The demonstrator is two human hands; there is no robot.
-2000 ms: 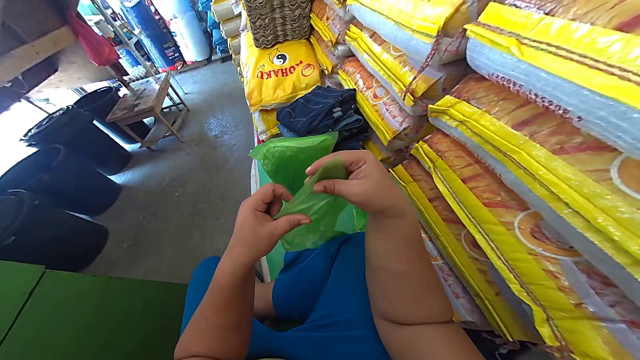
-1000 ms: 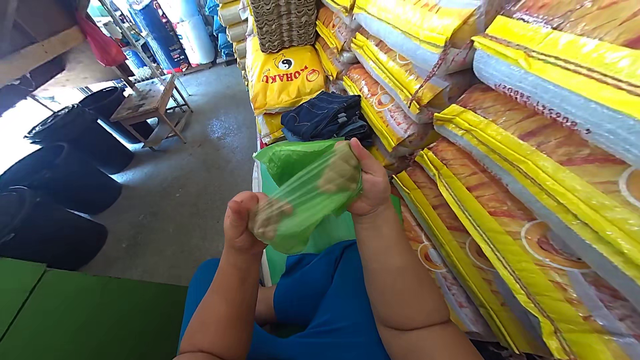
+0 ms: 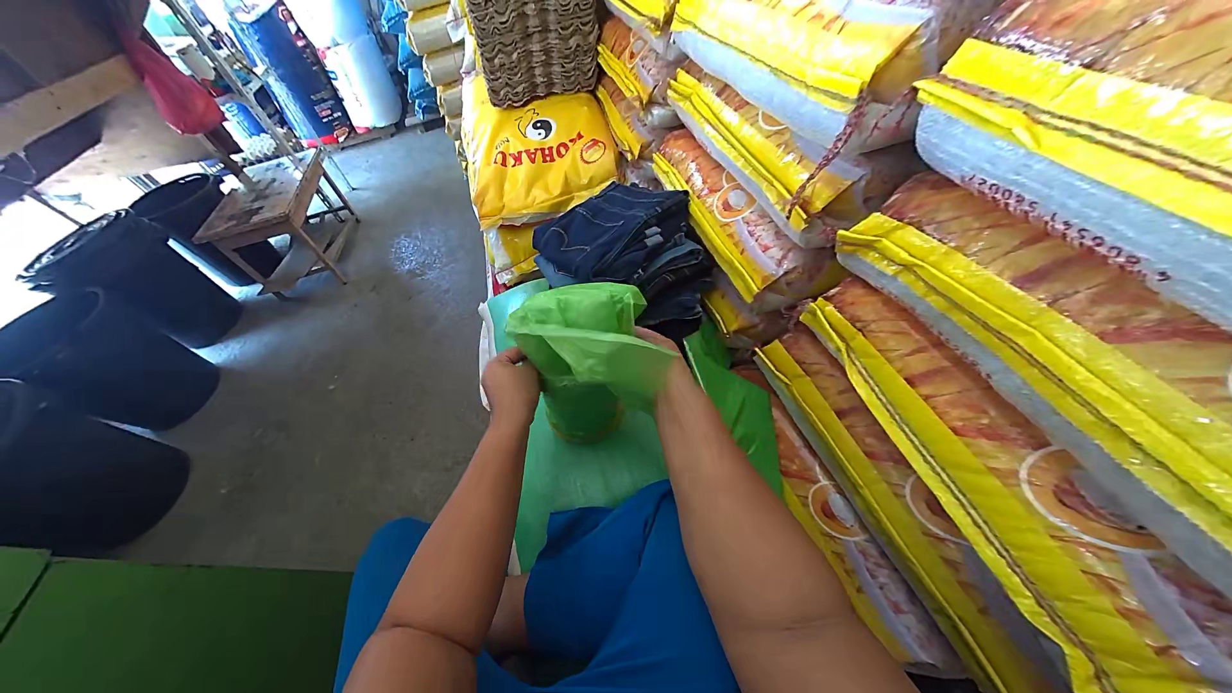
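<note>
A thin green plastic bag (image 3: 587, 337) is spread between my two hands, its top part raised. My left hand (image 3: 511, 385) grips the bag's left edge. My right hand (image 3: 662, 348) is at the bag's right side, partly covered by the film, with its fingers hidden. Under the bag is a round, dark green form (image 3: 583, 414), seen through or below the film; what it is I cannot tell. It rests on a pale green plastic sheet (image 3: 616, 476) in front of my knees. Folded dark blue jeans (image 3: 616, 231) lie stacked just beyond the bag.
Stacked yellow-edged sacks (image 3: 962, 318) rise close on my right. Beyond the jeans is a yellow printed sack (image 3: 539, 159) with egg trays (image 3: 534, 48) on top. Large black tubs (image 3: 87, 356) and a wooden stool (image 3: 265, 207) stand at the left. More green plastic (image 3: 736, 404) lies beside the sacks.
My hands have moved forward with the green bag, toward the jeans. The bag was stretched between my hands lower down; now it is raised and opened out over the round dark green form.
</note>
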